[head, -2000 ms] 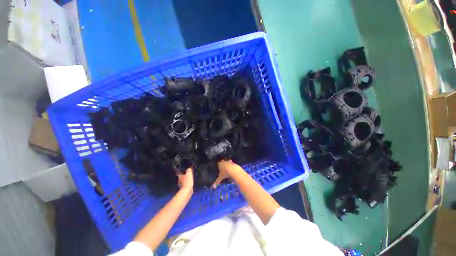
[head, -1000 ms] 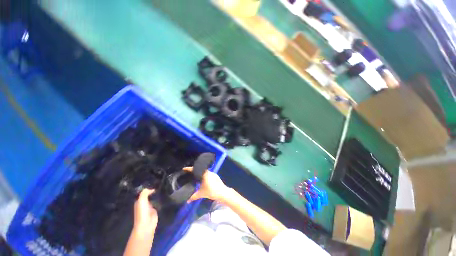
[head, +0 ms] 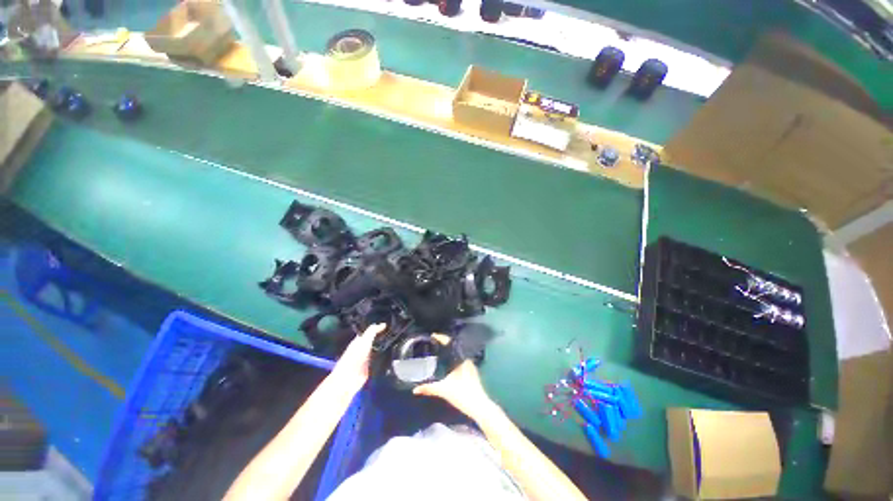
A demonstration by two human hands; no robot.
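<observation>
My left hand (head: 362,354) is at the near edge of a heap of black motor housings (head: 348,274), with its fingers on a dark housing. My right hand (head: 458,384) grips a black motor housing (head: 416,360) with a round opening, at the front of the heap. The heap lies on the green work surface (head: 196,215). The blue plastic crate (head: 162,391) stands below the surface's edge at lower left, with black housings (head: 235,411) inside. The left hand's fingertips are partly lost against the black parts.
Blue wired components (head: 602,399) lie right of my hands, beside a small open carton (head: 734,452). A black motor tray (head: 720,323) holds a few silver motors (head: 774,298). A wooden ledge (head: 416,103) bears a tape roll (head: 352,59) and a parts box (head: 488,98).
The view has swung right, away from the crate. Both hands have moved from the crate to the heap on the green surface, with black housings in them.
</observation>
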